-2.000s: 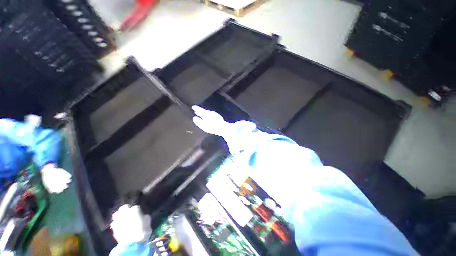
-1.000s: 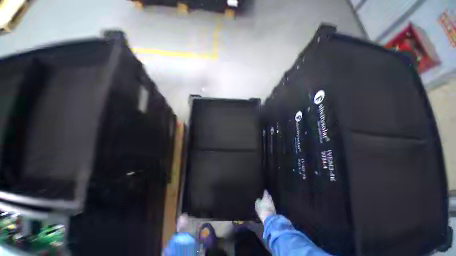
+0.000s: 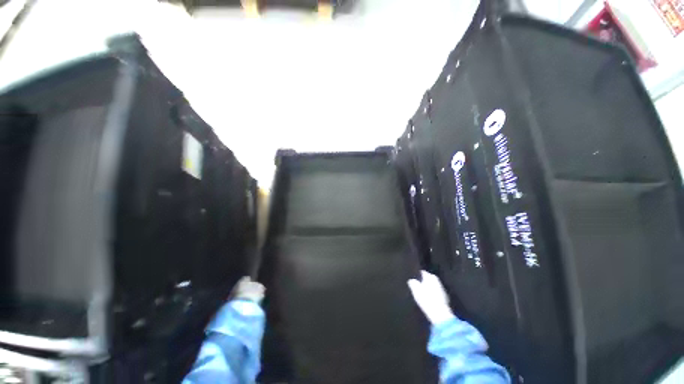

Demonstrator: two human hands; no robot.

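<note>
A large black tray [image 3: 341, 277] with one cross divider lies low in the middle, between two tall stacks. It holds nothing that I can see. My left hand [image 3: 248, 289], in a white glove, is at the tray's left edge. My right hand [image 3: 430, 294], also gloved white, is at its right edge. Both hands seem closed on the rim, but the fingertips are hidden and the view is blurred.
A stack of black trays [image 3: 199, 247] stands at left, with a pale label. Another stack [image 3: 469, 195] with white printing stands close at right. Bright floor [image 3: 300, 82] lies beyond. A red box [image 3: 619, 36] is at the far right top.
The low tray appears larger and nearer, and now covers where the feet showed. Both hands have moved apart and up along its sides. Two seconds ago the view faced the bench and boards.
</note>
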